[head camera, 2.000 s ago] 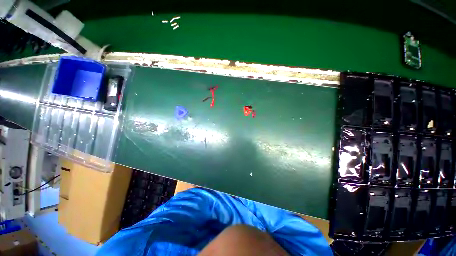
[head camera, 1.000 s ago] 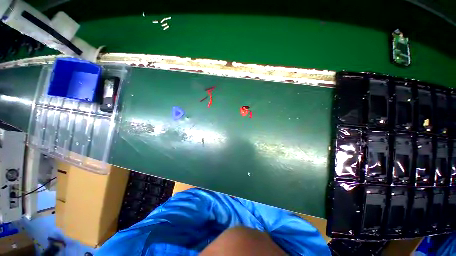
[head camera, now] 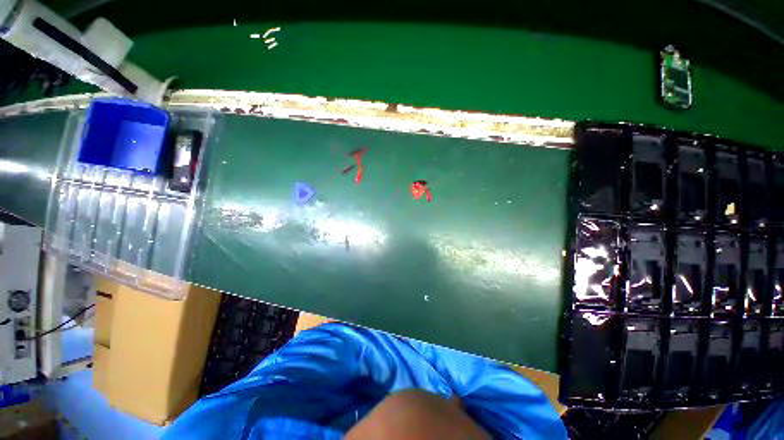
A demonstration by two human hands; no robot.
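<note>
Neither of my hands can be made out. A blurred skin-toned shape at the bottom edge cannot be told as a hand. An open phone unit [head camera: 676, 79] with a green circuit board lies on the green conveyor belt [head camera: 413, 69] at the upper right. A glossy black blister tray [head camera: 595, 176] lies at the right of the bench. Its pockets hold black housings [head camera: 646, 262], and a small pale piece lies in one upper pocket. My blue smock [head camera: 344, 361] fills the bottom centre.
Bench left: a blue bin [head camera: 137, 142] and black unit [head camera: 184, 159] on a clear compartment tray [head camera: 116, 219]. Mid-bench: a blue triangular piece [head camera: 303, 192] and red scraps [head camera: 358, 163]. White bits [head camera: 271, 36] lie on the belt. A cardboard box [head camera: 155, 352] stands below.
The view has shifted slightly. The phone unit and the white bits have moved left on the belt relative to the bench. Nothing has been taken hold of.
</note>
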